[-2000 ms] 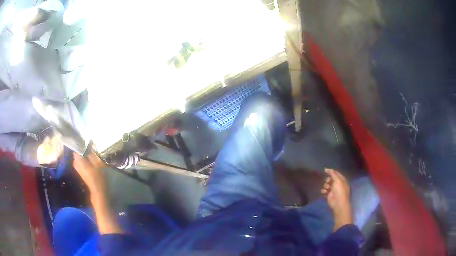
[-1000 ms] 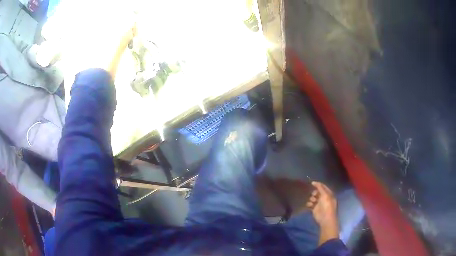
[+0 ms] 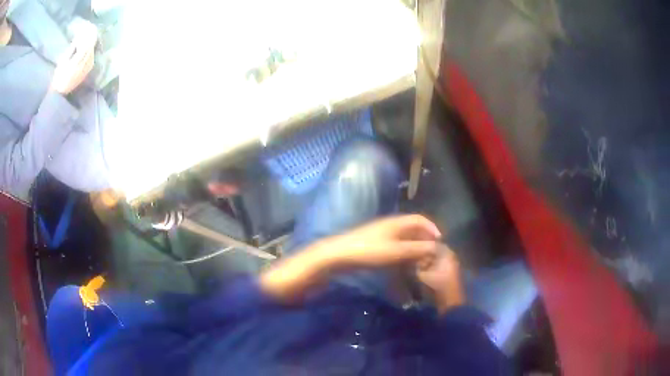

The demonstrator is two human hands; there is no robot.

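My left hand (image 3: 404, 241) reaches across above my lap, its fingers touching or overlapping my right hand. My right hand (image 3: 439, 273) is curled, with the fingers bent. The hands are blurred, and I cannot tell whether anything is between them. Small pale greenish pieces (image 3: 270, 64) lie on the glare-lit white worktable (image 3: 242, 139), nearly lost in the glare.
A red gate panel (image 3: 547, 242) runs down the right. A blue perforated crate (image 3: 305, 158) is under the table. A blue bin (image 3: 73, 330) with an orange-yellow tie (image 3: 92, 292) stands lower left. A person in grey (image 3: 37, 110) is at the left.
My left arm has come back from over the table and its hand is now at my right hand. The other person's hand is now visible raised at the left.
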